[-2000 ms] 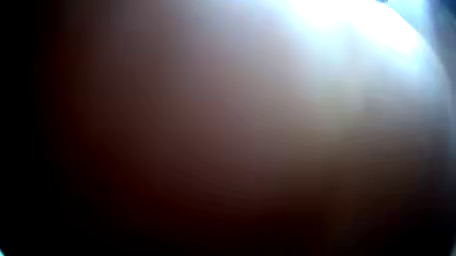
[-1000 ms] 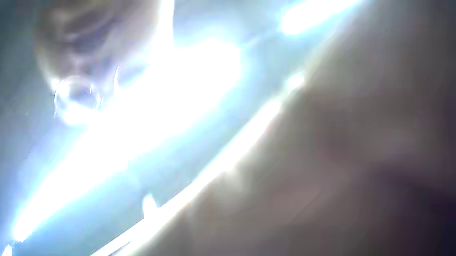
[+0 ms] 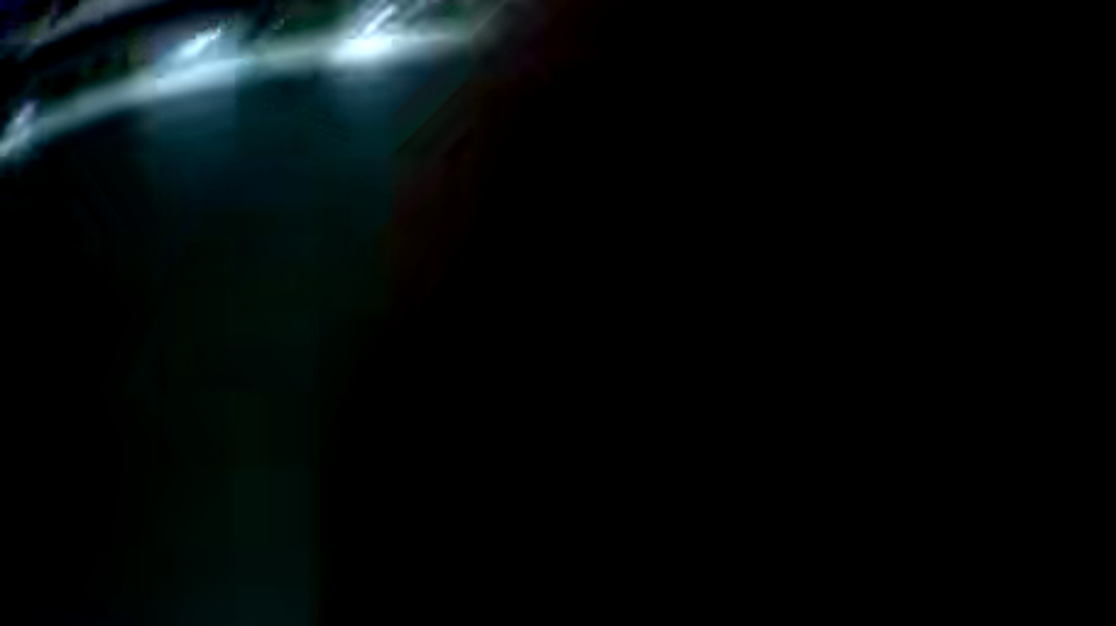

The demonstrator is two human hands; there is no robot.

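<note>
The view is almost wholly black. A dark, blurred mass (image 3: 447,184) with a faint red edge covers the middle and right, very close to the lens; I cannot tell whether it is a hand. A dim blue-green surface (image 3: 245,135) shows at the left, too dark to name. Neither my left hand nor my right hand can be made out. No work piece can be made out.
A pale, blurred curved edge (image 3: 282,56) runs across the top left, with bright glints along it. Beyond it, dark blurred shapes in the corner cannot be identified.
The brownish blur and then the bright, slanting lights seen earlier are gone. The view has turned mostly black, with a pale curved edge now at the top left.
</note>
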